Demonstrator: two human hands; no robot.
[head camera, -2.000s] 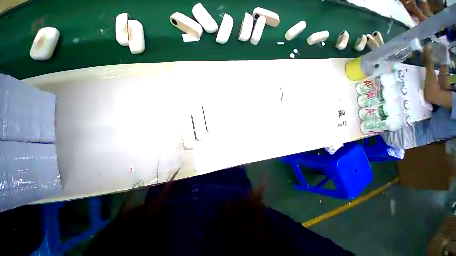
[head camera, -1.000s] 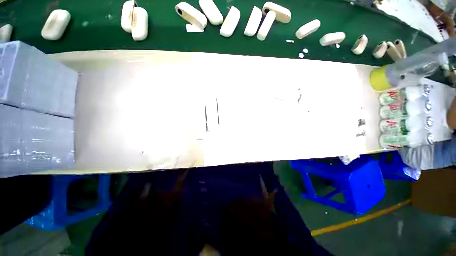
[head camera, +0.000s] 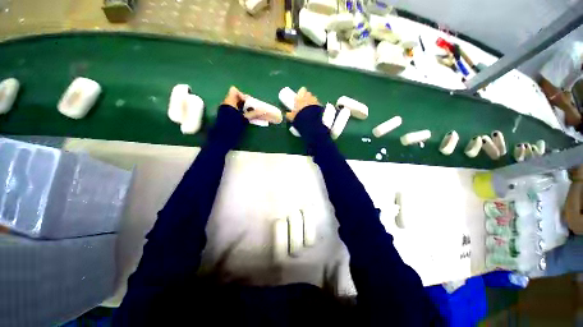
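Observation:
My left hand (head camera: 234, 99) is on the green belt, its fingers gripping the left end of a cream-white housing (head camera: 265, 111). A black spot shows near that end. My right hand (head camera: 303, 102) closes around another white housing (head camera: 287, 96) just to the right; its fingers partly hide this unit and one below it. More housings lie to the right of my right hand, one (head camera: 352, 106) beside it. A pair of housings (head camera: 186, 109) lies left of my left hand. Three white bars (head camera: 295, 232) stand side by side on the white table.
The green belt (head camera: 140, 68) crosses in front, with a wide white unit (head camera: 79, 98) at left. Grey wrapped boxes (head camera: 77, 185) stand at table left, labelled bottles (head camera: 502, 233) at right. Tools and white parts (head camera: 345, 29) lie beyond the belt. A blue stool (head camera: 457, 303) is below right.
Both arms have come into view and reached over the table to the belt, each hand taking hold of a housing. The view has tilted up, showing the far side of the belt.

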